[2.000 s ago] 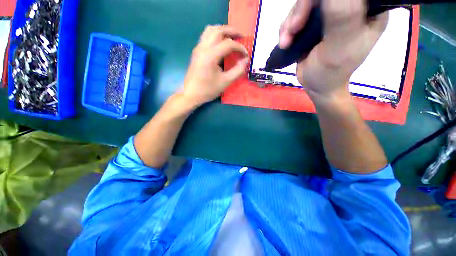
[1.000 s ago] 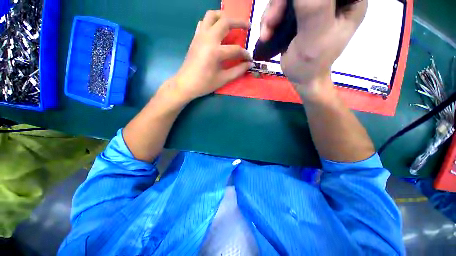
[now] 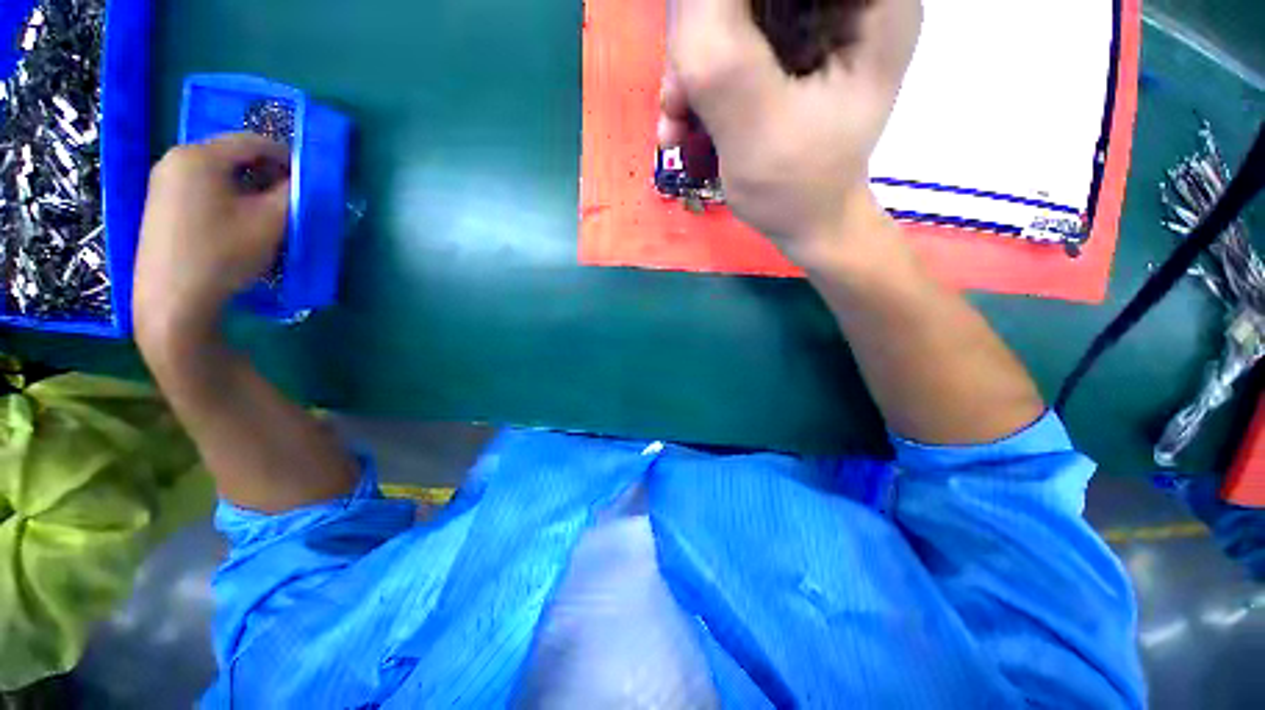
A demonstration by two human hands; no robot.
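Observation:
My left hand (image 3: 208, 229) is over the small blue screw bin (image 3: 321, 208), its fingertips down among the tiny dark screws (image 3: 267, 121). Whether it pinches a screw cannot be told. My right hand (image 3: 791, 132) is closed around the dark electric screwdriver (image 3: 807, 25), over the lower left corner of the white display panel (image 3: 1006, 104). The hand hides the screwdriver's tip. The panel has a thin black edge and lies on the orange-red foam tray (image 3: 624, 208). Small metal bits show at its lower corners.
A large blue parts bin (image 3: 122, 180) with silver and dark slivers stands at far left. Yellow-green cloth (image 3: 83, 513) of a neighbour shows below it. Pale wire leads (image 3: 1221, 229) lie on the green bench (image 3: 458, 250) at right, beside a black cord (image 3: 1165, 284).
My left hand has moved left from the panel's corner to the screw bin. My right hand has shifted slightly left with the screwdriver, staying at the panel's lower left corner.

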